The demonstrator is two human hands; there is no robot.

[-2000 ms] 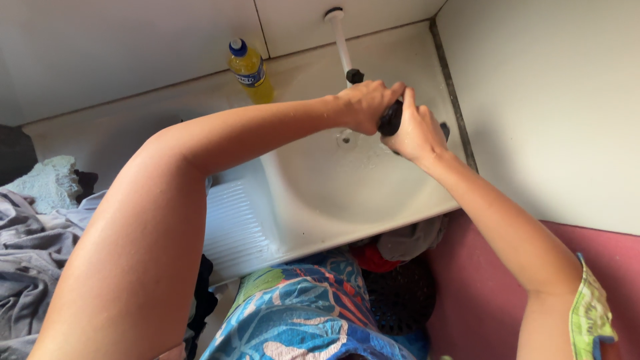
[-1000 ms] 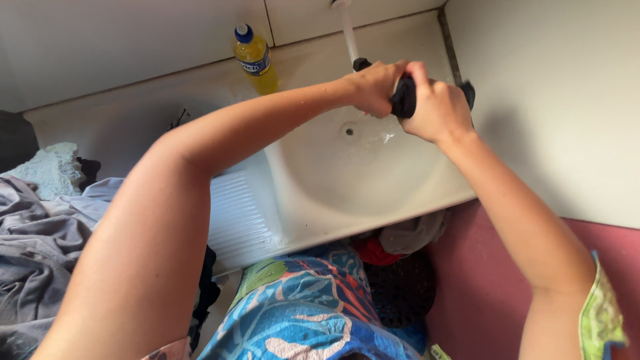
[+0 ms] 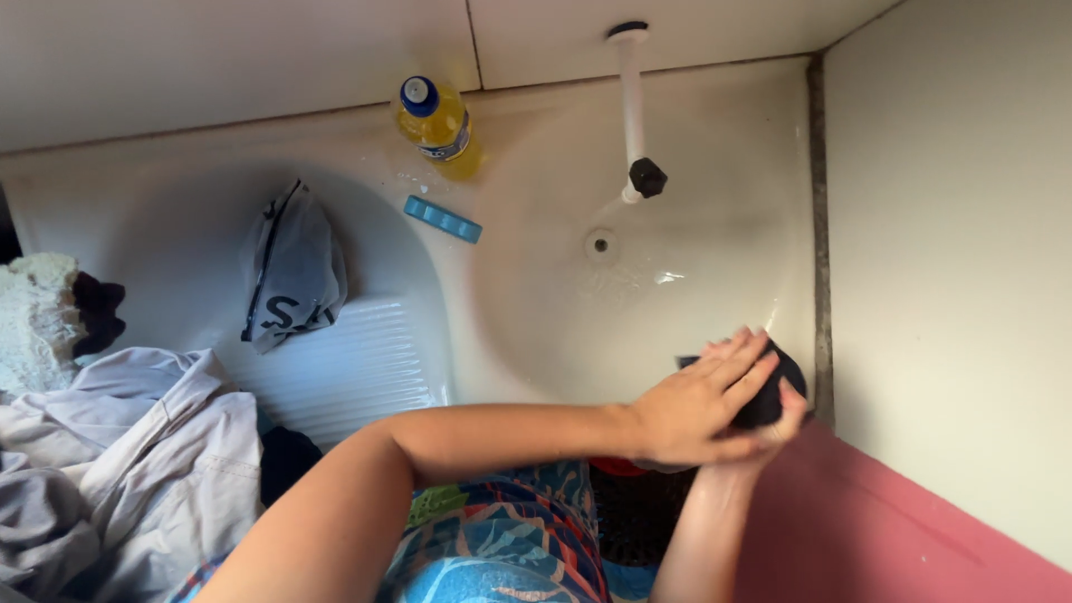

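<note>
A black wet-looking cloth (image 3: pixel 766 389) is pressed between my two hands over the front right edge of the round sink basin (image 3: pixel 536 335). My left hand (image 3: pixel 699 402) lies on top of it with the fingers stretched out. Beneath, my right hand (image 3: pixel 779 431) supports the cloth, with its thumb and fingers partly hidden. A white tap pipe (image 3: pixel 631 100) with a black knob (image 3: pixel 647 177) reaches over the basin, behind my hands. A little water lies near the drain (image 3: pixel 600 244).
A bottle of yellow liquid (image 3: pixel 440 130) and a blue scrubbing brush (image 3: pixel 442 219) stand between the basins. A translucent zip bag (image 3: pixel 297 268) lies in the left basin above the ribbed washboard (image 3: pixel 352 368). Light-coloured clothes (image 3: pixel 167 444) are heaped at the left. A wall (image 3: pixel 946 251) rises at the right.
Both hands have come down from beside the tap to the basin's front right edge with the black cloth. Their twisted grip on it has become a flat press between the palms.
</note>
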